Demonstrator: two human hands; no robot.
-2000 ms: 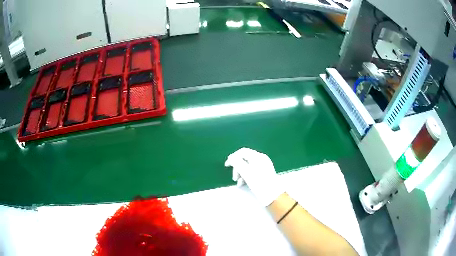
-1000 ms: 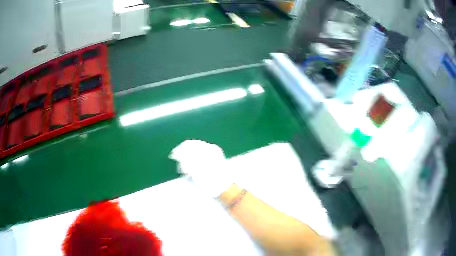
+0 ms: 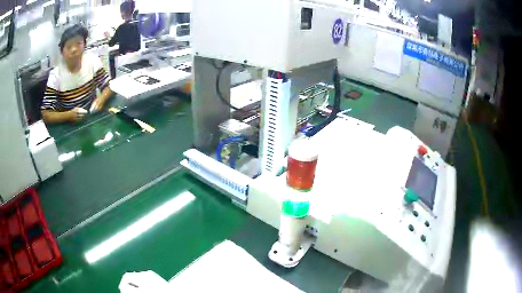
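Note:
My right hand, in a white glove, shows only as a small part at the bottom edge. It is over the near side of the green conveyor belt, beside the white cloth. Its fingers are cut off, so I cannot tell whether it holds anything. My left hand is out of the picture. The red tray lies at the left edge, cut off, with dark frames in its pockets.
A white machine with a control screen and red-and-green signal tower stands right. A person in a striped top sits across the line; another person is behind. A blurred white shape is at the right edge.
The view has swung up and to the right. The tray and my right hand have shifted left and down in the picture, and the red heap has left it. The machine and people now show.

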